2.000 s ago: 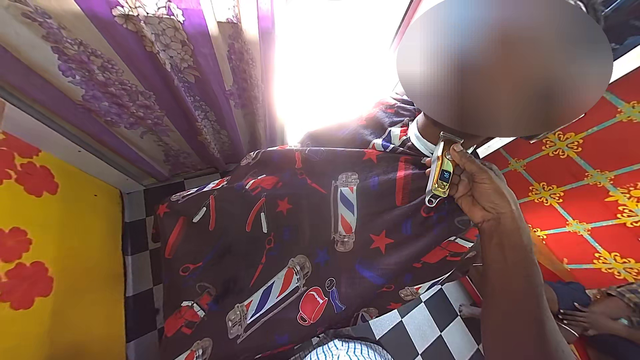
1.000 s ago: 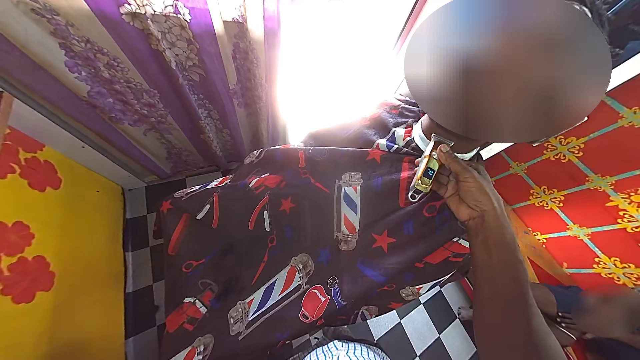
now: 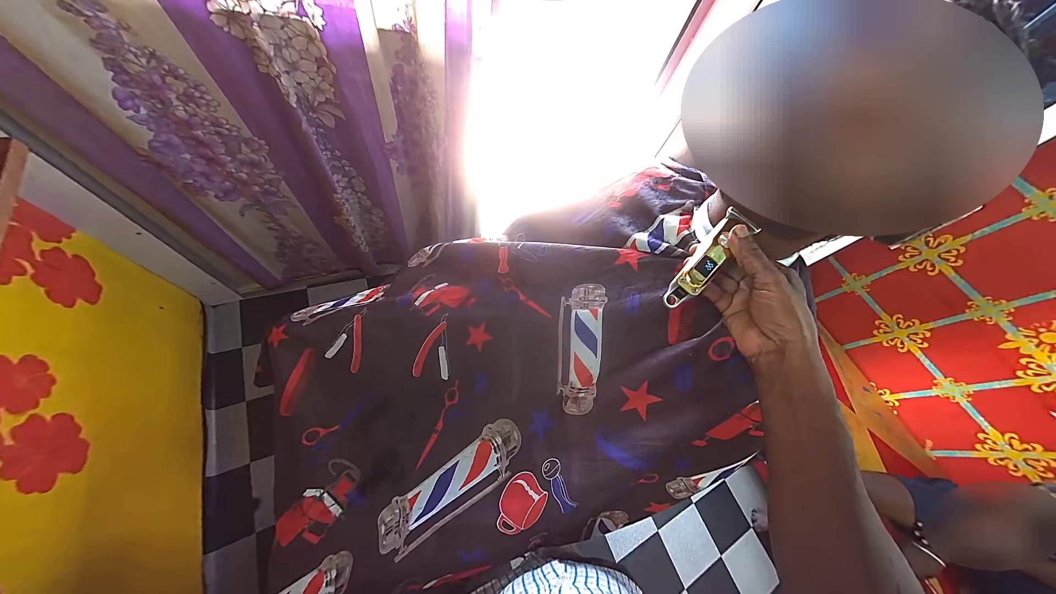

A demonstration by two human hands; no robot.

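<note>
My right hand (image 3: 763,301) is shut on a gold-coloured cordless hair trimmer (image 3: 705,266) with a small lit display. The trimmer slants up to the right, its blade end close to the neck and jaw of a seated person, whose face is blurred. Whether the blade touches the skin cannot be told. A dark barber's cape (image 3: 528,379), printed with barber poles, razors, scissors and red stars, covers the person's body from the neck down. A pale neck strip (image 3: 703,219) shows at the collar. My left hand is not in view.
Purple and cream floral curtains (image 3: 330,140) hang at the upper left, beside a bright opening. A yellow wall (image 3: 132,412) with red flowers stands left, a red patterned wall (image 3: 932,322) right. Another person (image 3: 949,520) is at the lower right, above a black-and-white checked floor (image 3: 685,536).
My right hand keeps hold of the trimmer near the jaw. Between two seconds ago and now, the trimmer has tilted from nearly upright to more slanted.
</note>
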